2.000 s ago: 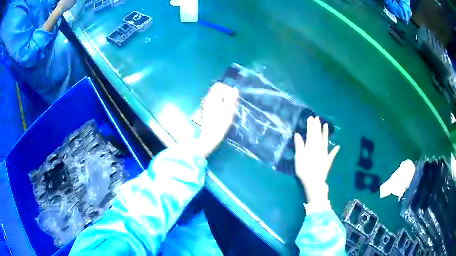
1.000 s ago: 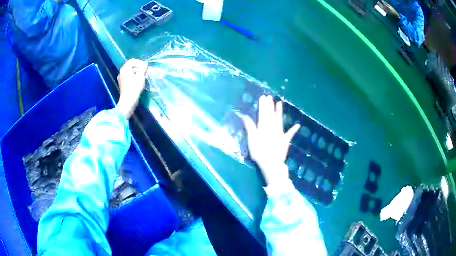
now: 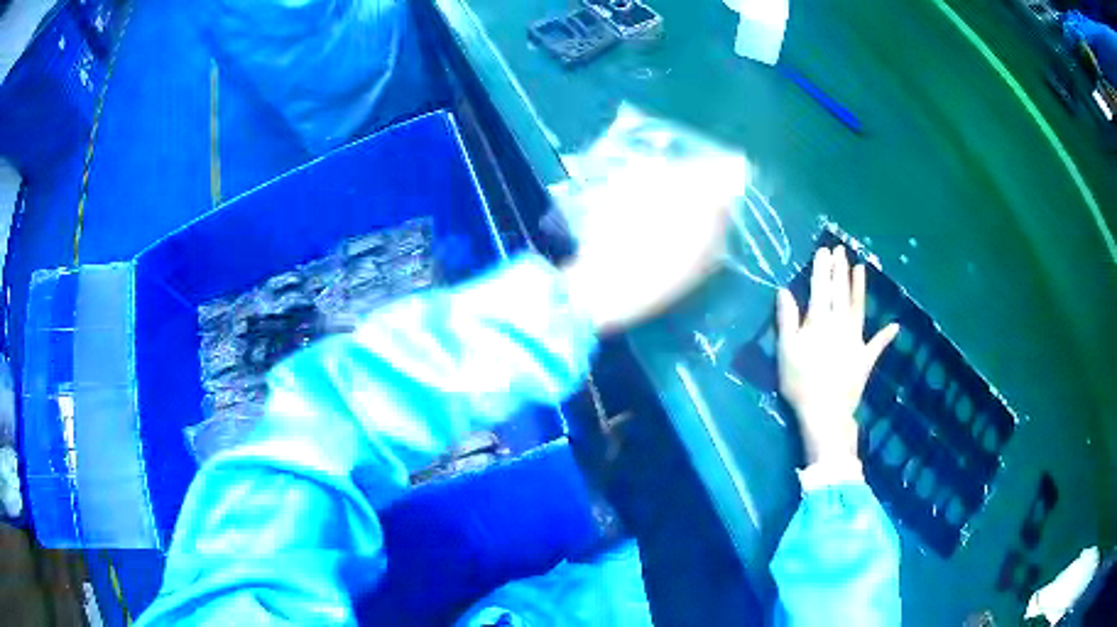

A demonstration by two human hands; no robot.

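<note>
A sheet of black panels [image 3: 937, 423] with rows of rounded shapes lies on the green bench. My right hand [image 3: 833, 337] rests flat on its upper left part, fingers spread. My left hand [image 3: 643, 245] is over the bench edge, overexposed and blurred, closed on bunched clear plastic film [image 3: 762, 233]. The film's crumpled part shows around the hand; its exact grip is hidden by glare.
A blue bin [image 3: 349, 184] with grey textured contents stands left of the bench. Housings [image 3: 573, 39], a white item [image 3: 762, 31] and a blue stick [image 3: 821, 98] lie at the back. Loose black pieces [image 3: 1035, 521] and a white crumpled piece [image 3: 1063, 585] lie at right. A person's blue smock [image 3: 319, 61] is beyond the bin.
The film, earlier stretched flat from the panels toward the bench edge, is now bunched up at my left hand. My right hand stays flat on the panels. The view has turned left, showing more of the bin.
</note>
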